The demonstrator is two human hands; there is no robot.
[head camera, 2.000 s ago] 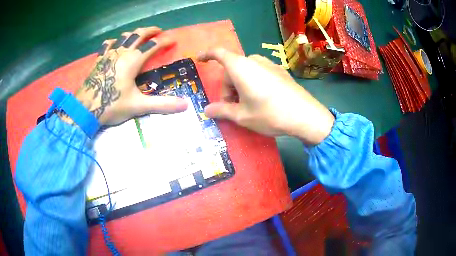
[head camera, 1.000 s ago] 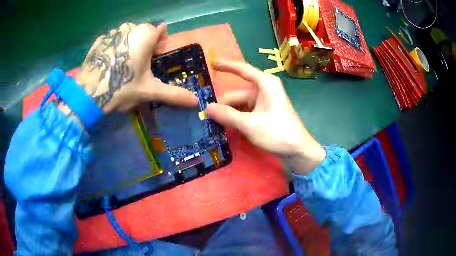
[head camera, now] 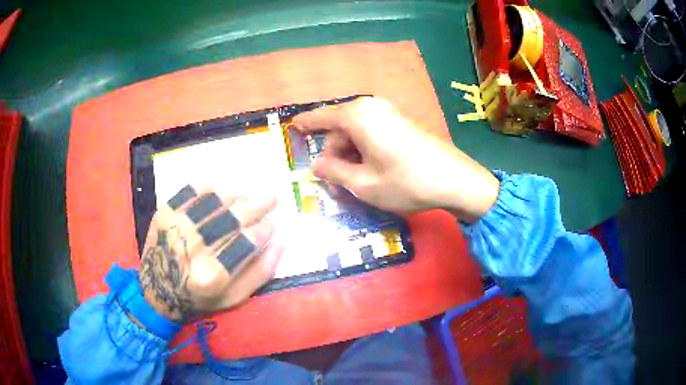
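Note:
The tablet display assembly (head camera: pixel 139 192) lies open back up on the orange-red foam pad (head camera: pixel 98 225). Its battery (head camera: pixel 203 165) looks white with glare. My left hand (head camera: pixel 210 248), with dark bands on several fingers, lies palm up over the battery's lower part, fingers spread and nothing seen in it. My right hand (head camera: pixel 376 154) is over the upper right of the tablet, thumb and index finger bent towards the mainboard (head camera: pixel 368 219). Whether it pinches something small cannot be told. An orange flex cable (head camera: pixel 287 143) shows left of its fingertips.
A red tape dispenser (head camera: pixel 493 45) with a yellow tape roll (head camera: pixel 526 37) stands at the upper right. Red bubble-wrap bags (head camera: pixel 575 113) with a spare board (head camera: pixel 573 69) are beside it. More red sheets (head camera: pixel 635 143) stand further right. A blue-rimmed bin (head camera: pixel 450 338) is below right.
My left hand has moved from the tablet's top edge down over the battery and turned palm up. My right hand has moved to the board's upper left. Tablet and pad appear further right in view.

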